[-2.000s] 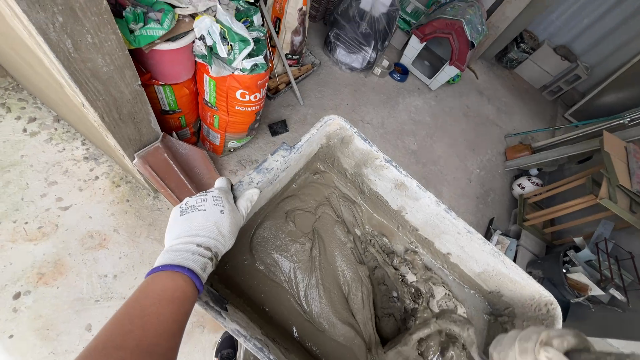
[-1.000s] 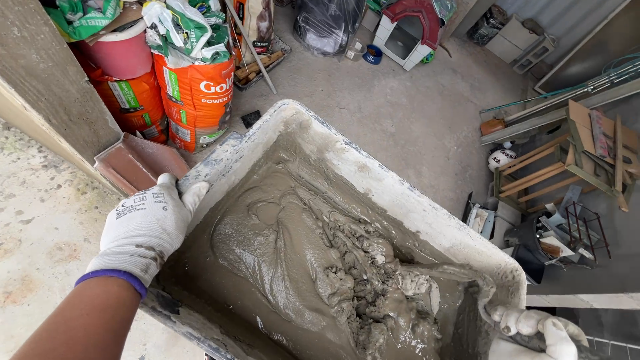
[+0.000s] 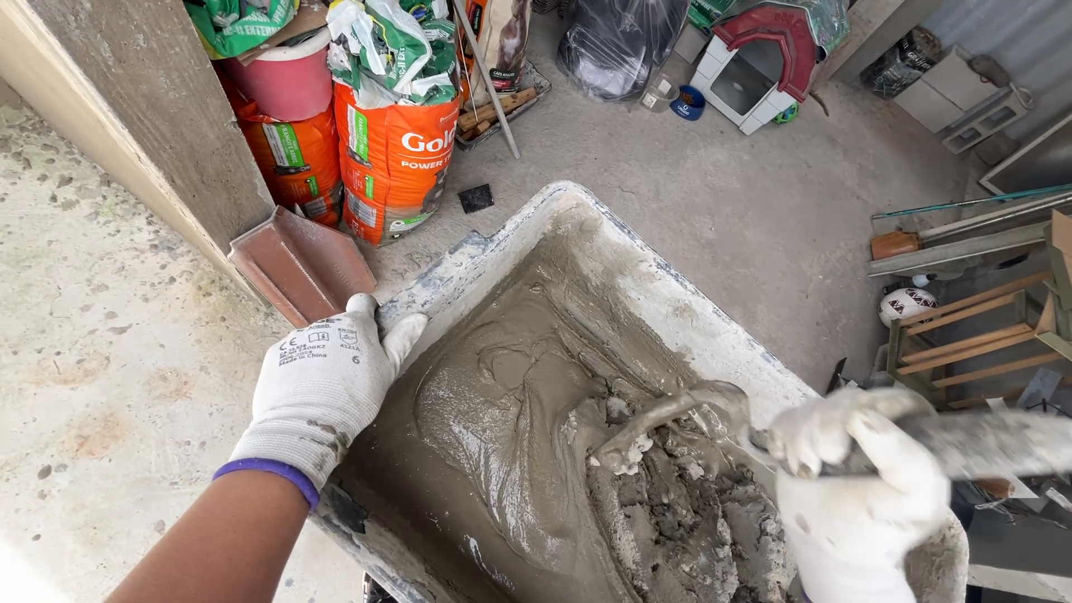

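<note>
A wide mortar tub (image 3: 695,293) with a pale, crusted rim fills the lower middle. Wet grey mortar (image 3: 502,402) lies in it, smooth at the left and lumpy at the right. In a white glove with a purple cuff, my left hand (image 3: 322,385) grips the tub's left rim. My right hand (image 3: 863,469), gloved and blurred, is shut on the handle of a mortar-coated tool (image 3: 703,402) above the tub's right side. The tool's curved end touches or hangs just over the lumpy mortar; its exact kind is hidden by the coating.
Brown ceramic pieces (image 3: 306,260) stand against a post (image 3: 159,109) beside the tub's left rim. Orange bags (image 3: 394,159) and a pink bucket (image 3: 289,79) are behind. A small pet house (image 3: 758,67) stands farther back. Wooden furniture (image 3: 980,335) and a ball (image 3: 907,306) lie at the right.
The right hand has risen from the tub's lower right, and the tool's curved end now shows above the mortar. My left hand stays at the left rim.
</note>
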